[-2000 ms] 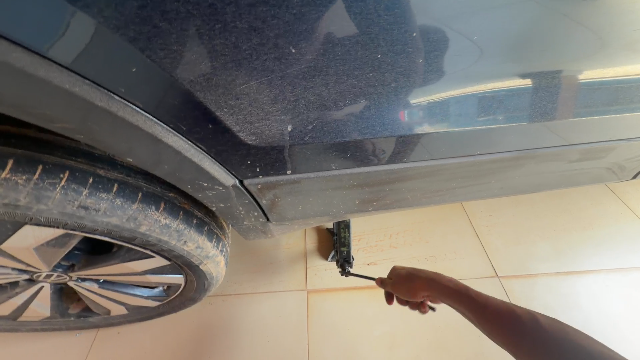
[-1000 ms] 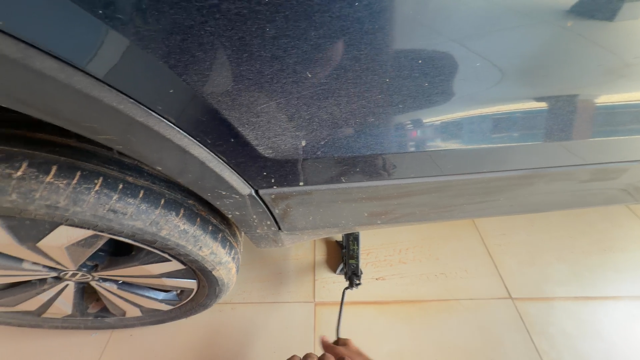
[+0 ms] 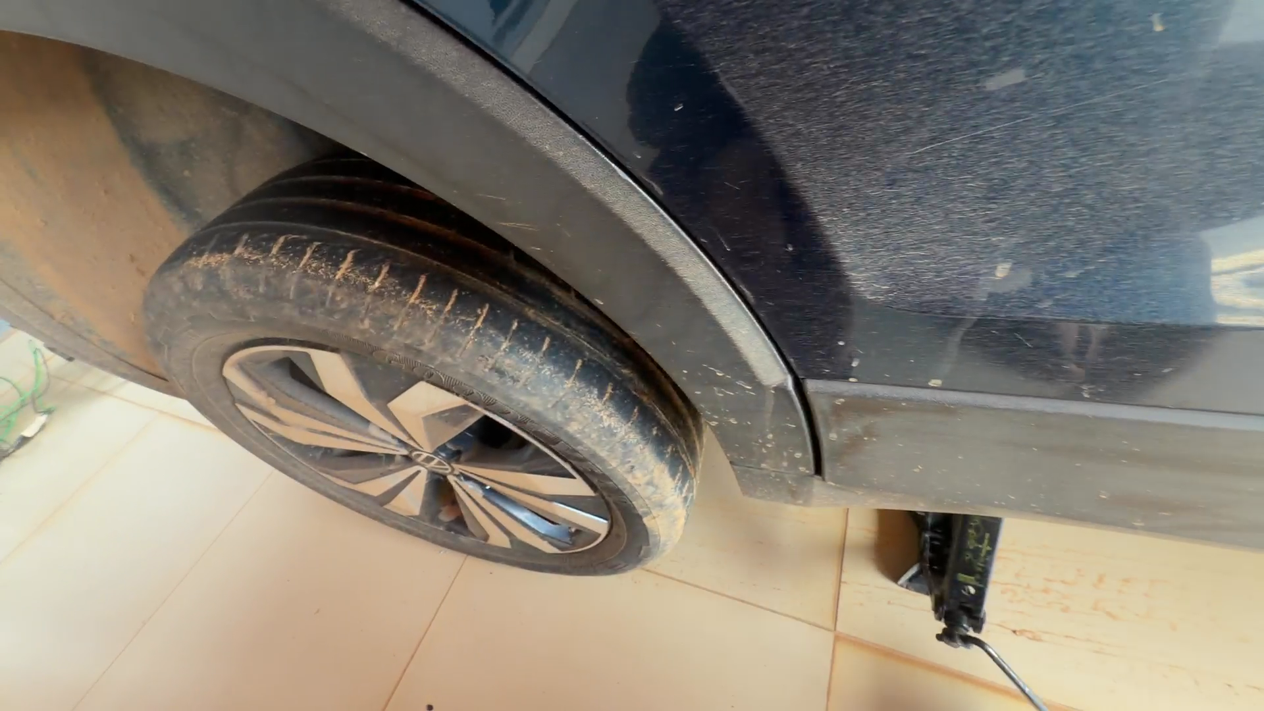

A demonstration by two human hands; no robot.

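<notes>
Neither of my hands shows in the head view now. A black car jack (image 3: 963, 568) stands on the floor under the sill of a dark car, at the lower right. Its metal crank rod (image 3: 1002, 667) is joined to the jack's outer end and runs down out of the frame; whether a hand is on it is hidden. A dusty car tyre (image 3: 553, 365) on a Volkswagen alloy wheel (image 3: 432, 461) sits in the wheel arch, left of the jack. Mud and dust mark the tread.
Grey plastic wheel-arch trim (image 3: 592, 217) curves over the tyre and meets the dirty side sill (image 3: 987, 449). The dark blue door panel (image 3: 987, 197) fills the upper right. Beige floor tiles (image 3: 632, 642) lie below. A green cord (image 3: 30, 395) lies at the far left.
The view has swung left toward the wheel and nearer to it. A hand that gripped the crank rod two seconds ago, and showed at the bottom edge one second ago, is out of sight.
</notes>
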